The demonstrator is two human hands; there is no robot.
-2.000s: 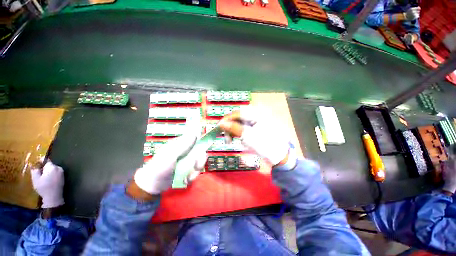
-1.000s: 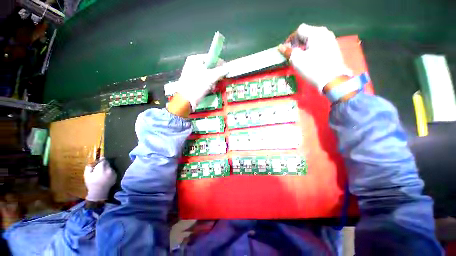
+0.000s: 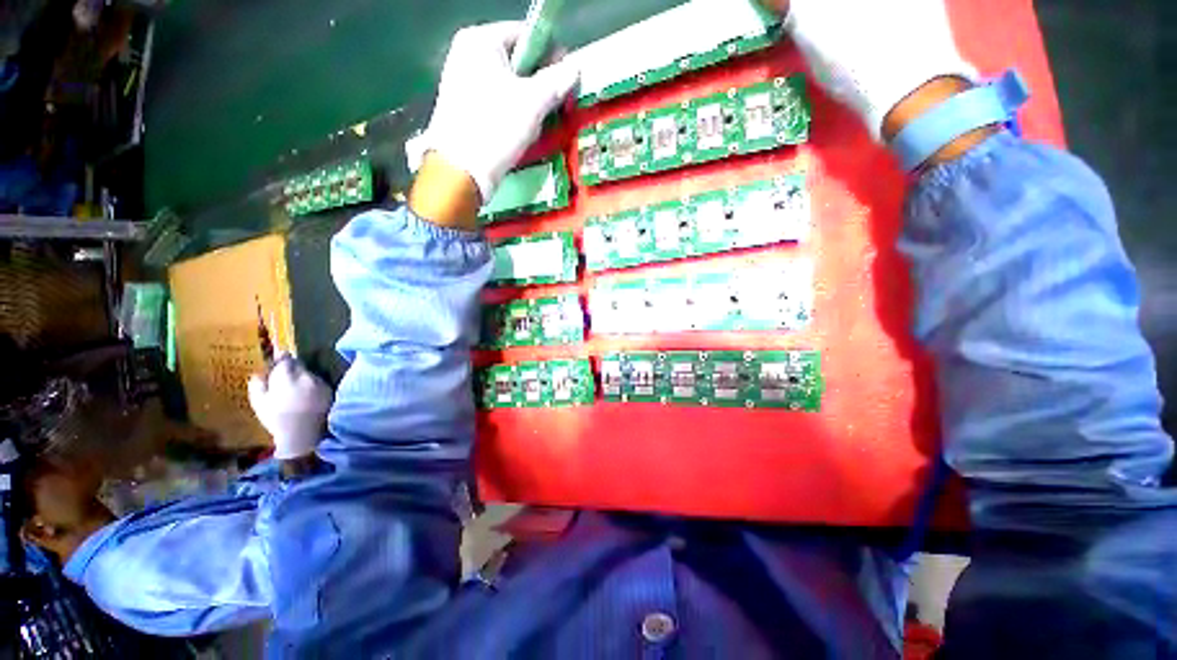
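Observation:
My left hand (image 3: 497,110), in a white glove, holds a pale green slip stack (image 3: 536,35) upright. Its fingers are at the left end of a white adhesive strip (image 3: 674,49), which lies along the top right circuit board. My right hand (image 3: 878,58), gloved with a blue wrist strap, is at the strip's right end; its fingertips are partly cut off by the top edge, so their grip is unclear. Below are rows of green circuit boards (image 3: 697,133), some bare, some covered white. My left hand and forearm hide part of the left column.
The boards lie on a red mat (image 3: 671,464). A separate circuit board (image 3: 328,188) lies on the dark surface to the left. A neighbour's gloved hand (image 3: 292,406) holds a thin dark stick by a tan-brown sheet (image 3: 232,322). The neighbour's blue sleeve is at lower left.
The white strip, earlier held between my hands, now lies along the top right board. The view has shifted, so the boards appear higher and the spare strip pile at right has left the picture.

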